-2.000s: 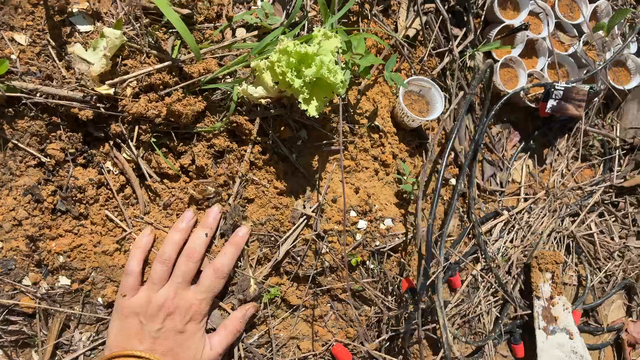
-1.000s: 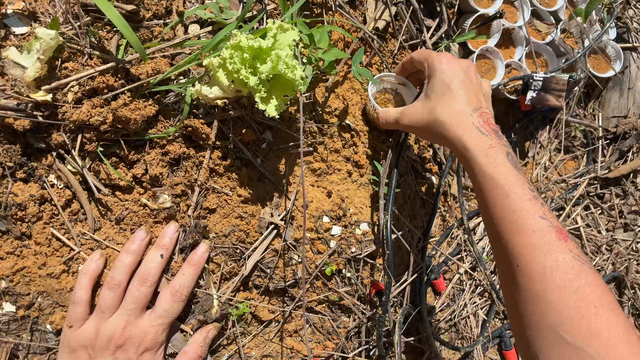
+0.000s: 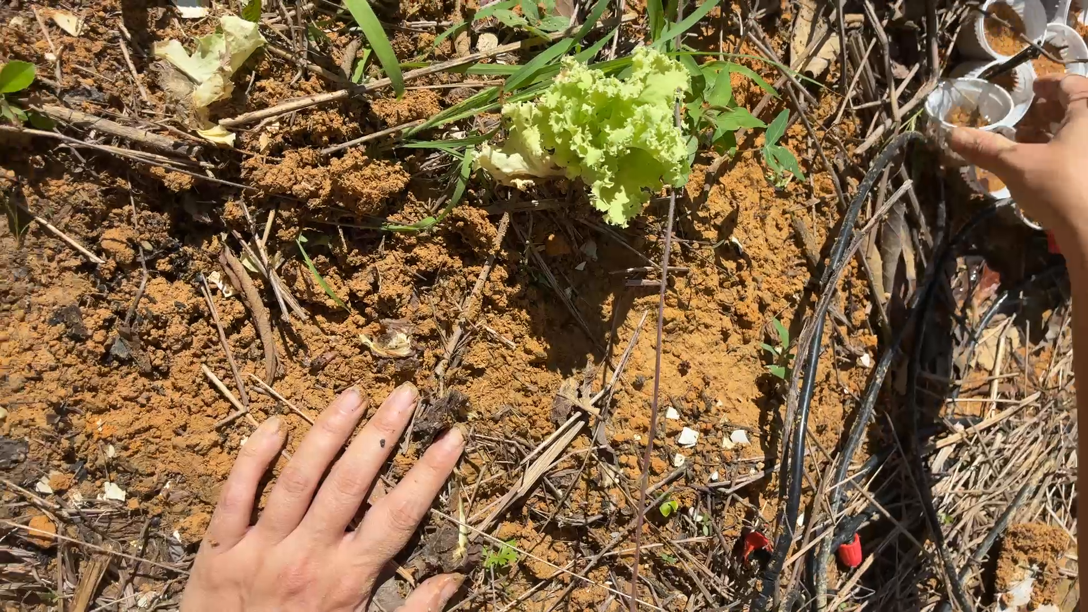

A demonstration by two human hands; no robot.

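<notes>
My left hand (image 3: 331,510) lies palm down on the orange-brown soil (image 3: 340,289) at the lower left, fingers spread, holding nothing. At the upper right edge, my right hand (image 3: 1037,161) grips a small white cup (image 3: 969,104) with brown soil inside, thumb on its near side; part of this hand is cut off by the frame. The held cup is beside a group of similar white cups (image 3: 1007,30). A frilly light-green lettuce plant (image 3: 625,127) grows at the upper middle, between the hands. A pale wilted leaf (image 3: 212,59) lies at the upper left.
Black irrigation tubing (image 3: 807,365) runs down the right side, with a red fitting (image 3: 850,551) near the bottom. A thin cord (image 3: 659,340) crosses the soil below the lettuce. Dry straw (image 3: 986,442) covers the lower right. Soil clings to a partly visible object (image 3: 1028,552) at bottom right.
My right hand has come in and taken hold of the single cup that stood right of the lettuce, then carried it right to the group of cups. My left hand stays on the soil.
</notes>
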